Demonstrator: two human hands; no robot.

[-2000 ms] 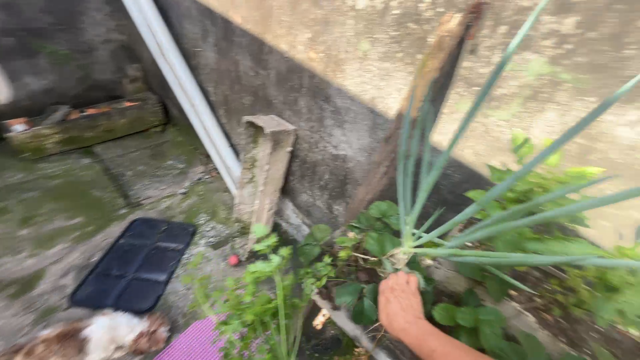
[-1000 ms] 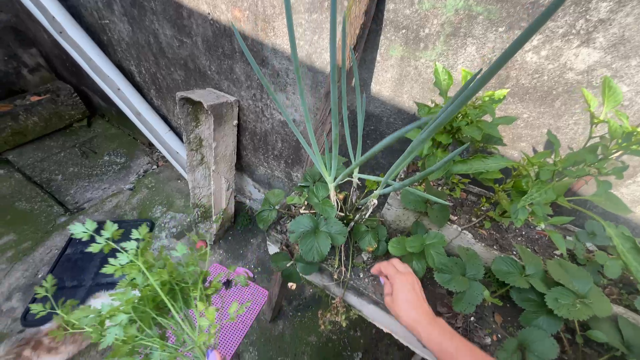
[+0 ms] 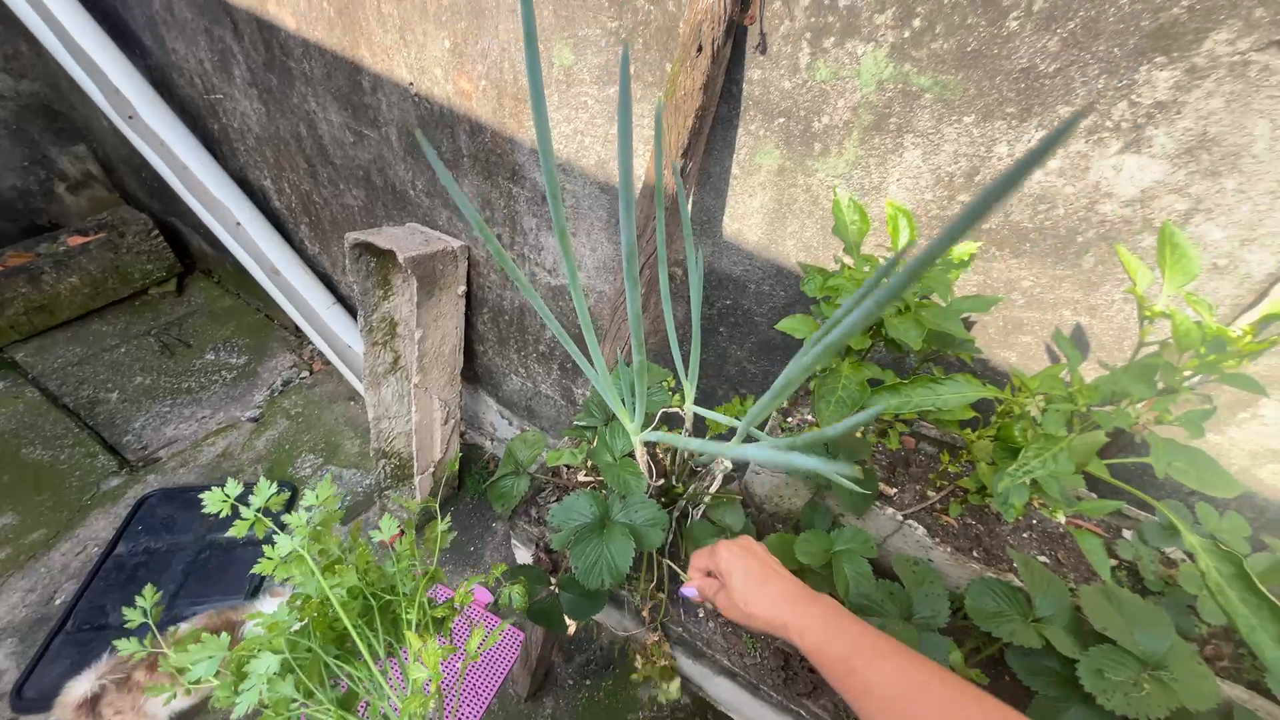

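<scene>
My right hand point(image 3: 745, 585) is low in the centre of the head view, its thumb and fingers pinched on a thin dry stalk below the green onion plant point(image 3: 635, 430). The long blue-green onion leaves spread above it, with dry strands at their base. Left of the hand grow broad strawberry leaves point(image 3: 600, 535). At the lower left is a bunch of leafy parsley or a similar herb point(image 3: 320, 590) over a purple perforated plastic basket or mat point(image 3: 485, 665). What supports the bunch is hidden. My left hand does not show.
A concrete block point(image 3: 415, 350) stands by the wall, beside a leaning white pipe or gutter point(image 3: 215, 190). A wooden post point(image 3: 660, 220) leans behind the onion. Leafy plants point(image 3: 1060, 440) fill the concrete-edged bed at right. A furry animal point(image 3: 170, 660) lies near a black tray point(image 3: 150, 570).
My right hand was at the base of the onion leaves two seconds ago; it is now lower, among the stalks beneath them. The view has shifted.
</scene>
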